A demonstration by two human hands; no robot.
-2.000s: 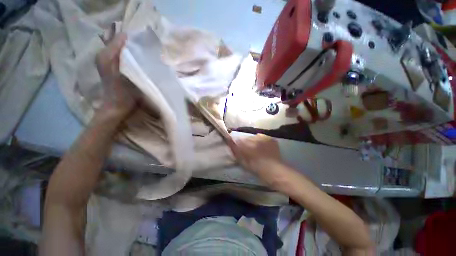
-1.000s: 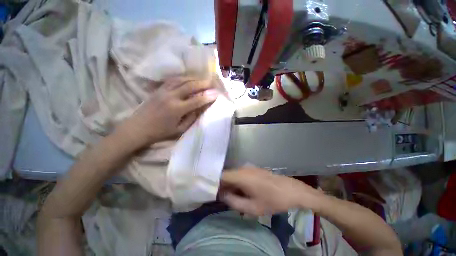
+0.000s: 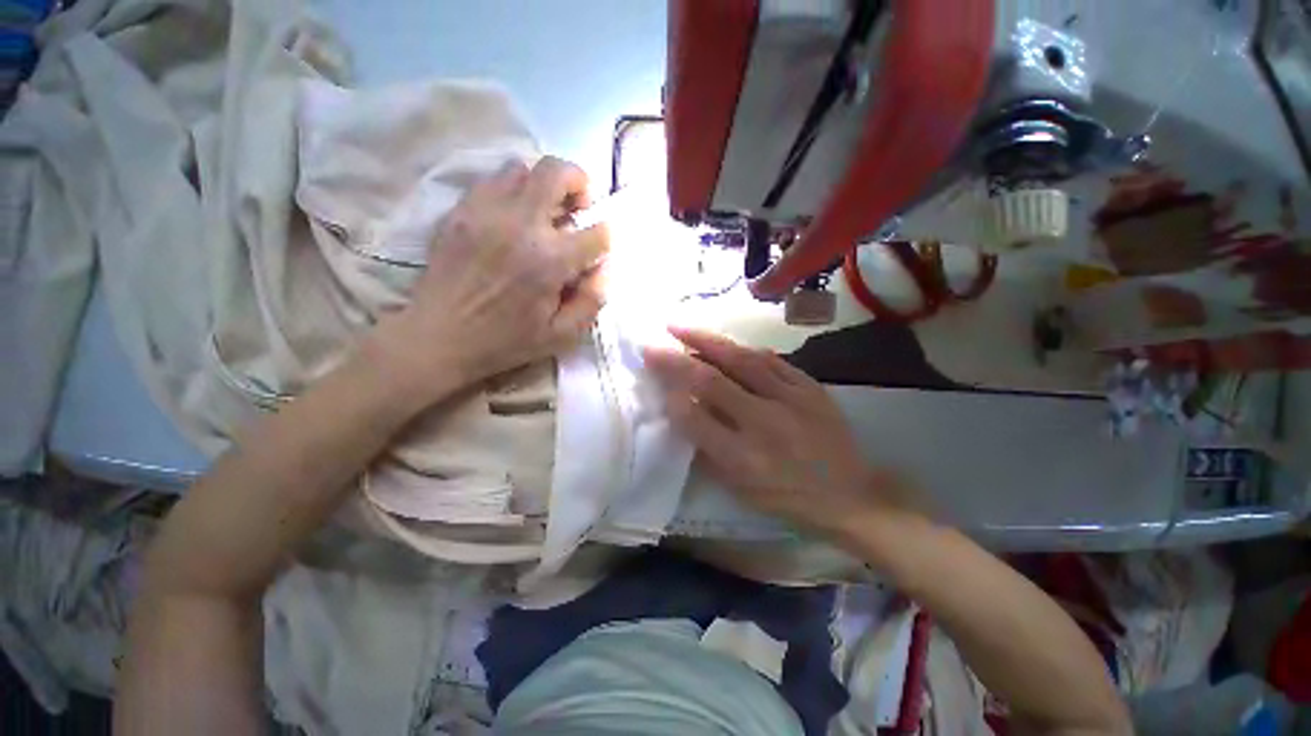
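The cream garment body [image 3: 288,273] lies in folds on the machine table, left of the needle area. A white waistband strip [image 3: 587,431] runs along its right edge from the lamp glare to the table's front edge. My left hand [image 3: 525,266] lies on the cloth with bent fingertips pinching it just left of the glare. My right hand [image 3: 769,424] rests on the strip's right side with its fingers extended at the glare. The presser foot and needle are lost in the glare. The sewing machine head [image 3: 827,115], red and white, stands right of my left hand.
Scissors with red-orange handles [image 3: 920,276] lie under the machine arm beside a dark scrap [image 3: 877,354]. A tension dial [image 3: 1028,216] is on the machine front. A control panel [image 3: 1219,475] is at the right table edge. Cloth is piled below the table.
The strip was held up in a loop, then laid down along the garment edge. My right hand has moved up from the table's front edge to the glare. My left hand stays on the cloth near the needle area.
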